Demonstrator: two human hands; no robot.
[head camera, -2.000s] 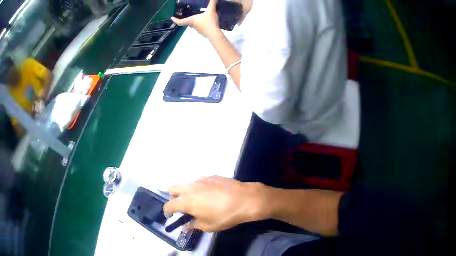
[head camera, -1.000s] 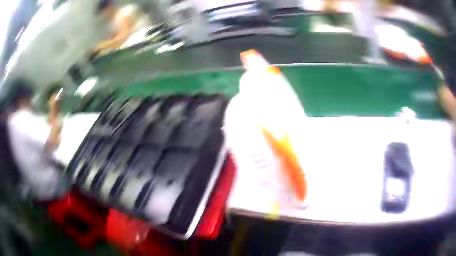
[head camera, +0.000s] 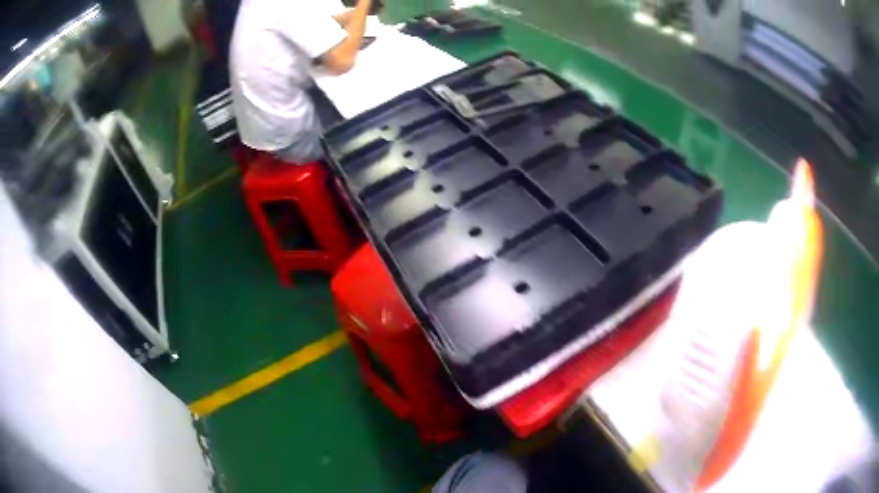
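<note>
A large black plastic parts tray (head camera: 472, 231) with rectangular pockets lies nearest in front of me, tilted across the view. The pockets I can see into hold no frames, except one far pocket with a small pale item (head camera: 455, 100) that I cannot identify. The tray rests on a red crate or support (head camera: 540, 400). To its right stands a glaring white-and-orange object (head camera: 708, 356), perhaps a dispenser or bag, on the white bench. Neither my left hand nor my right hand is in the picture.
Red plastic stools (head camera: 381, 318) stand left of the tray on the green floor (head camera: 279, 433) with yellow lines. A seated person in a white top (head camera: 279, 77) works at the far bench (head camera: 405, 67). A white-framed cart (head camera: 120, 231) stands at the left.
The view has swung left, away from the phone frame on the bench. The tray now fills the middle and the white-and-orange object sits at the right. My right hand, seen earlier, has left the picture.
</note>
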